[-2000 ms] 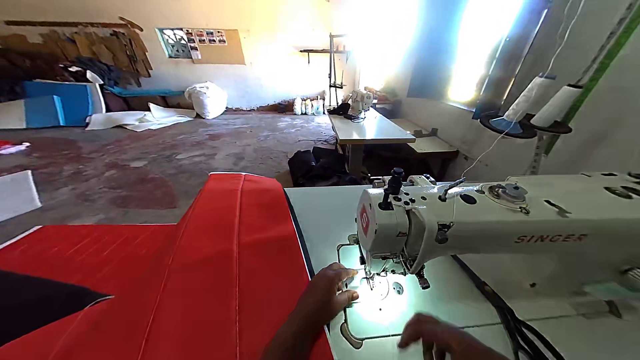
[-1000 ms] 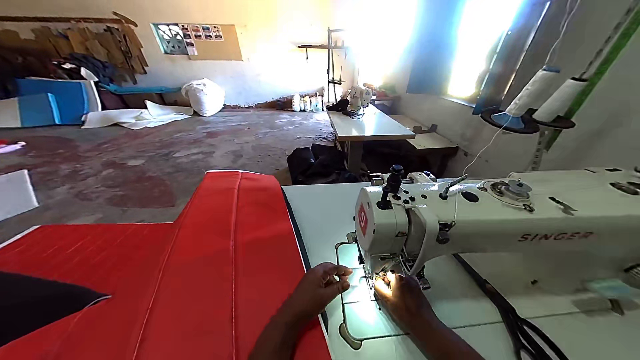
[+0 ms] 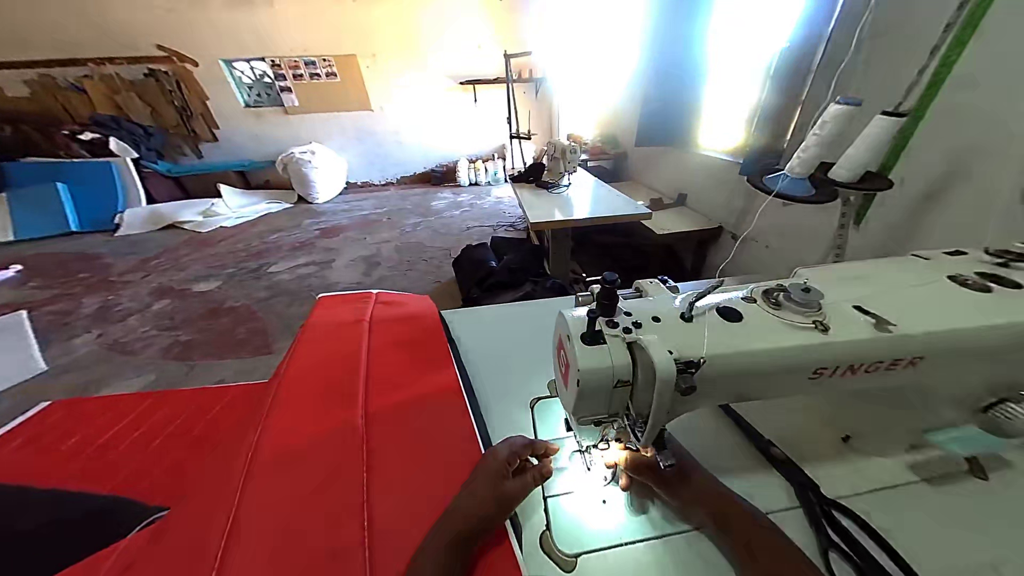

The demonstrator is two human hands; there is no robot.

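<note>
A white Singer sewing machine [image 3: 736, 344] stands on a pale table, its lamp lighting the needle area [image 3: 596, 460]. Just left of the needle, my left hand [image 3: 512, 476] has thumb and fingertips close together; whether thread is between them cannot be told. My right hand [image 3: 652, 472] reaches under the machine head, fingertips at the presser foot area, partly hidden by glare and the head. Red stitched material [image 3: 360, 432] with a dark edge lies along the left of the table, under my left forearm. Black-handled scissors [image 3: 808, 488] lie right of my right forearm.
White thread cones [image 3: 828, 140] stand on a holder at upper right, with thread running down to the machine. Behind are another table [image 3: 584, 200] with a sewing machine, a black bundle [image 3: 508, 268] on the floor, and a white sack [image 3: 314, 172] near the far wall.
My right hand has moved from the table front, right of the needle, to beneath the machine head. My left hand stays left of the needle.
</note>
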